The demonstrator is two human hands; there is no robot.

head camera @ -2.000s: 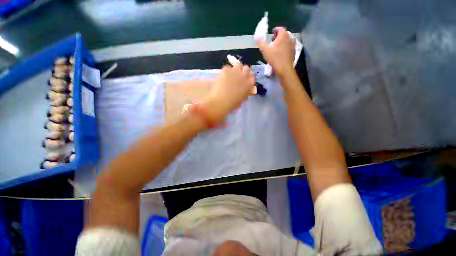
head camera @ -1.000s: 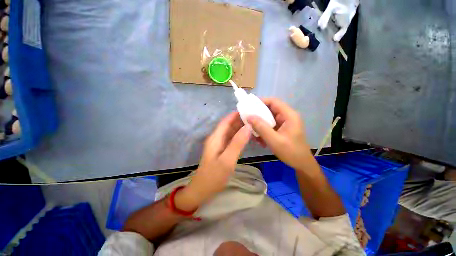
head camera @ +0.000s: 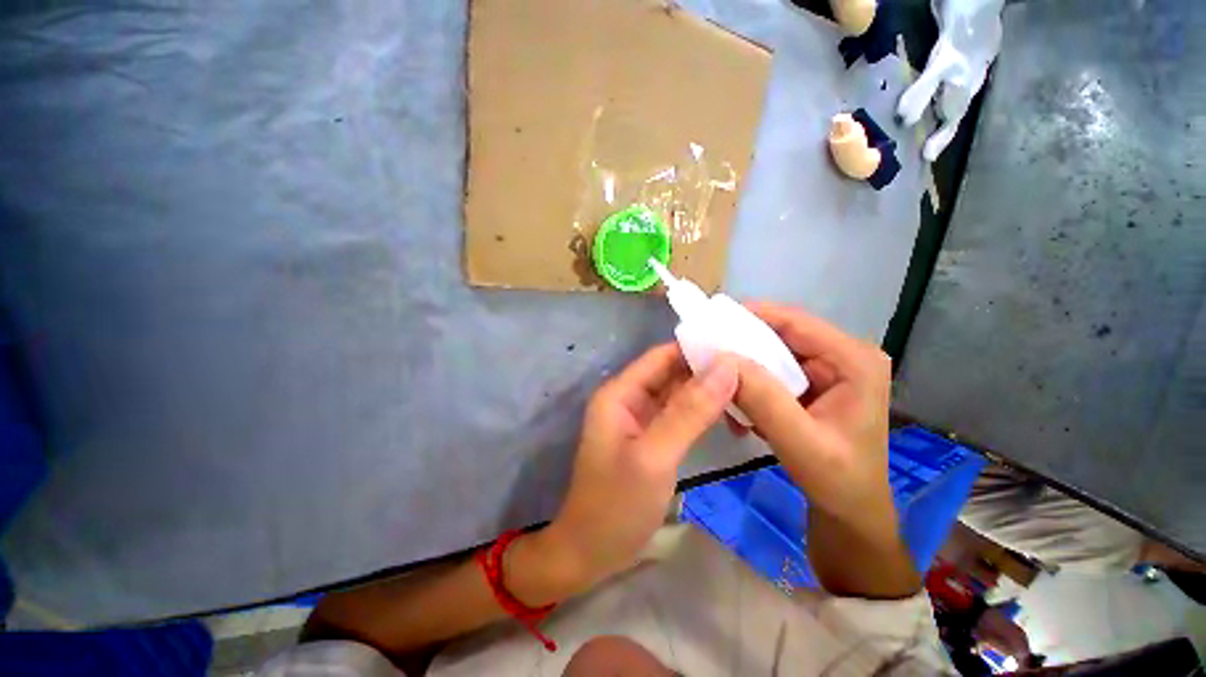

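Observation:
A white glue bottle (head camera: 743, 347) is tilted, its narrow nozzle at the right rim of the green glue cup (head camera: 631, 249). My right hand (head camera: 833, 410) is closed around the bottle's right side. My left hand (head camera: 635, 450), with a red cord on the wrist, grips the bottle from the left, thumb on its body. The cup sits near the lower edge of the cardboard pad (head camera: 529, 159), with shiny clear tape (head camera: 681, 199) beside it. Whether glue is flowing cannot be told.
A peach doll part with a dark end (head camera: 856, 148) lies right of the cardboard; another (head camera: 857, 16) is at the top edge. A crumpled white glove (head camera: 959, 66) lies at the bench edge, beside the grey metal housing (head camera: 1071, 251). Blue crates (head camera: 926, 483) stand below the bench.
Since one second ago the view has shifted, and the blue tray has left the picture. The nozzle has moved onto the cup's rim. Both hands still hold the bottle.

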